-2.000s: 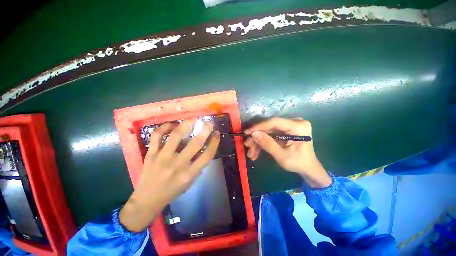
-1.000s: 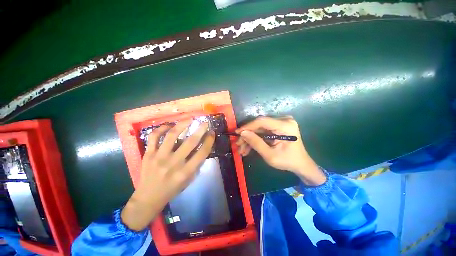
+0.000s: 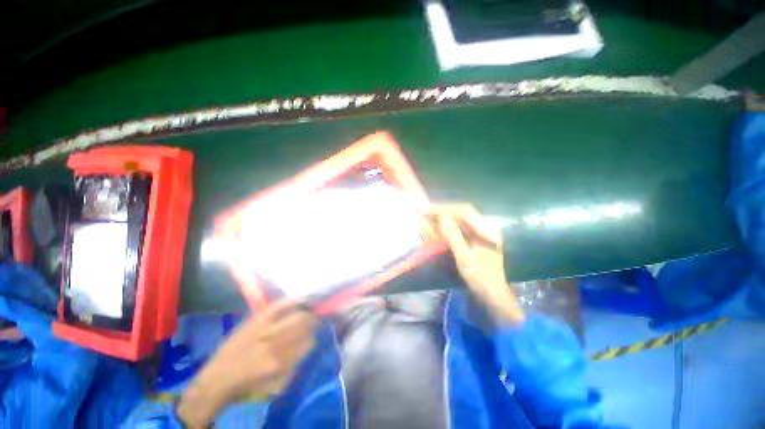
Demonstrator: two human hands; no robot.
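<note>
A red-orange foam tray [image 3: 306, 180] holds a tablet [image 3: 331, 235] in front of me, turned at an angle; strong glare makes most of the tablet white. A dark speckled patch shows near the tray's top corner. My left hand [image 3: 267, 348], blurred, is at the tray's lower left edge, its fingertips against the foam. My right hand [image 3: 474, 243] grips the tray's right end, fingers at the rim. A dark thin shape lies along the right hand; whether it is the tweezers is too blurred to tell.
Another red foam tray [image 3: 168, 243] with an open tablet stands at the left, beside a person's blue sleeve [image 3: 50, 352]. A white foam tray [image 3: 512, 52] with a dark unit lies beyond the chipped rail [image 3: 352, 100]. A blue-clothed person is at the far right.
The tray has turned and glare now covers the tablet. Both hands have moved from the tablet's upper end to the tray's edges. The view has shifted, showing the white tray.
</note>
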